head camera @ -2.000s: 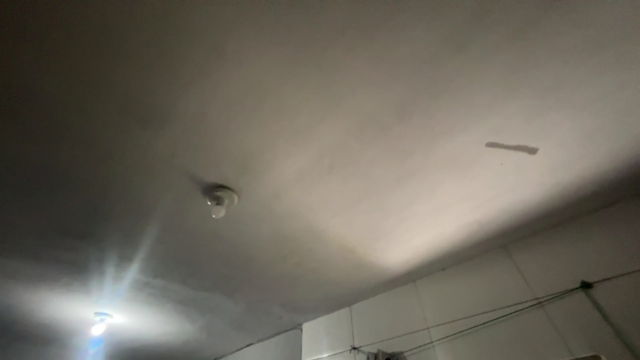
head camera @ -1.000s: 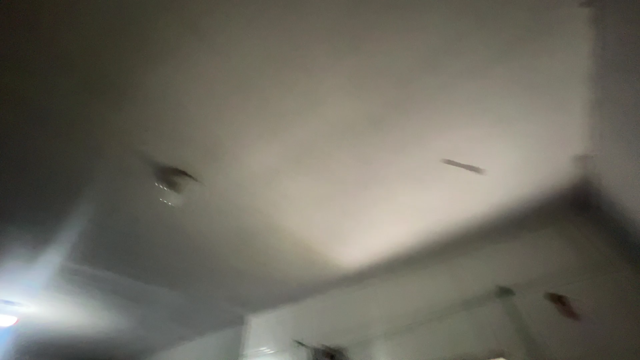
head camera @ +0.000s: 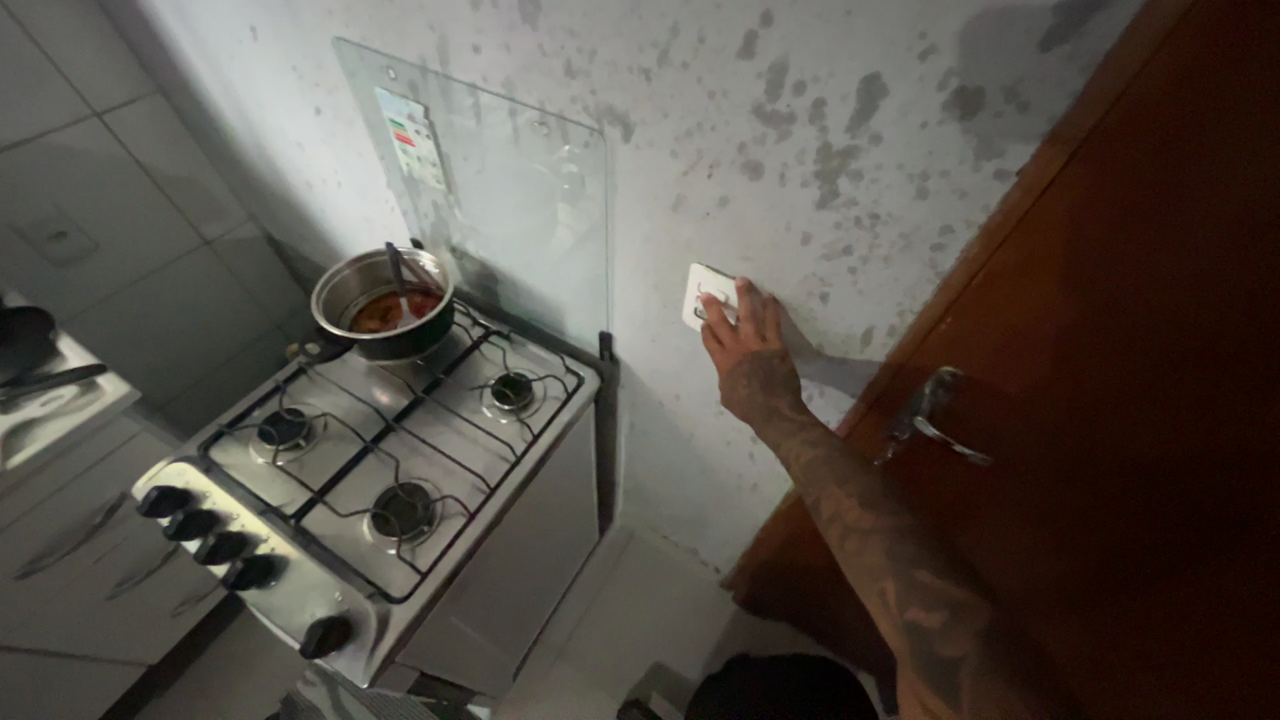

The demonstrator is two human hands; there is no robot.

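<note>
My right hand (head camera: pixel 750 350) reaches up to the wall, its fingertips on a white wall switch plate (head camera: pixel 708 298). The fingers are apart and hold nothing. Left of it stands a gas stove (head camera: pixel 380 450) with its glass lid (head camera: pixel 510 190) raised against the wall. A metal pot (head camera: pixel 385 310) sits on a back burner, with reddish food and a utensil in it. My left hand is out of the picture.
A brown wooden door (head camera: pixel 1120 330) with a metal handle (head camera: pixel 935 420) is at the right. At the left, a white counter edge (head camera: pixel 80 400) bears a dark pan (head camera: pixel 25 345). Tiles cover the left wall.
The view has swung down from the ceiling and its bulbs to the stove, wall and door. My right hand, in neither earlier frame, is now at the switch plate.
</note>
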